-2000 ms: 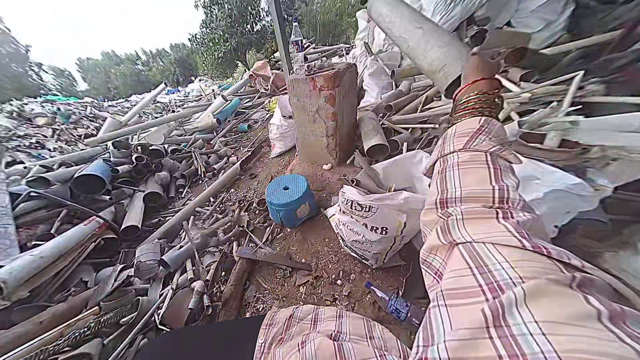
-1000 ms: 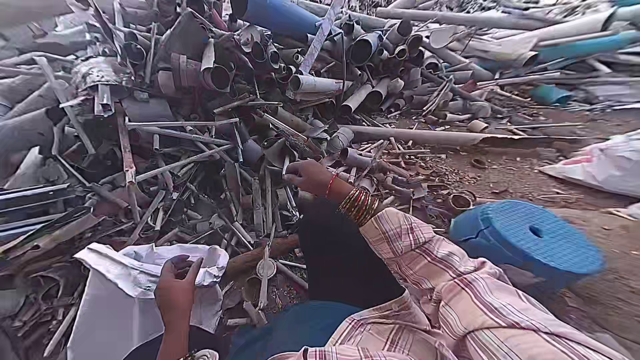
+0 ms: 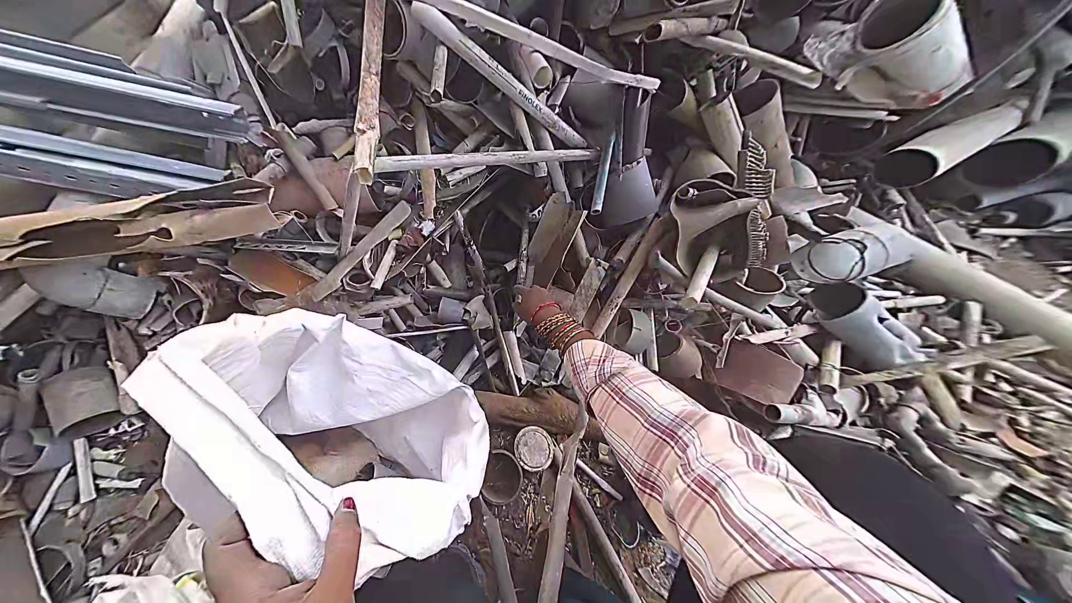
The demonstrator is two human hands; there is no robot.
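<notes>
My left hand (image 3: 285, 557) grips the folded rim of a white woven sack (image 3: 435, 519) at the lower left, thumb on the near side. The sack's mouth gapes upward, with some brownish pieces (image 3: 335, 456) visible inside. My right hand (image 3: 536, 303), with bangles at the wrist, reaches into the scrap pile at the centre, among broken plastic pipe pieces and thin sticks. Its fingertips are partly hidden, so whether they hold anything does not show. Just below it lies a brown log (image 3: 536, 410), with a round pale cap (image 3: 533, 448) beneath.
Grey metal channels (image 3: 109, 117) lie at the upper left. Scrap plastic pipes surround both hands, with a long pale pipe (image 3: 988, 276) at the right and a wide white pipe piece (image 3: 913, 50) at the upper right. A wooden stick (image 3: 368, 92) stands out above the sack.
The view has swung down and left to the pile. My left hand, open beside the sack one second ago, now grips its rim. My right hand has reached farther into the scrap.
</notes>
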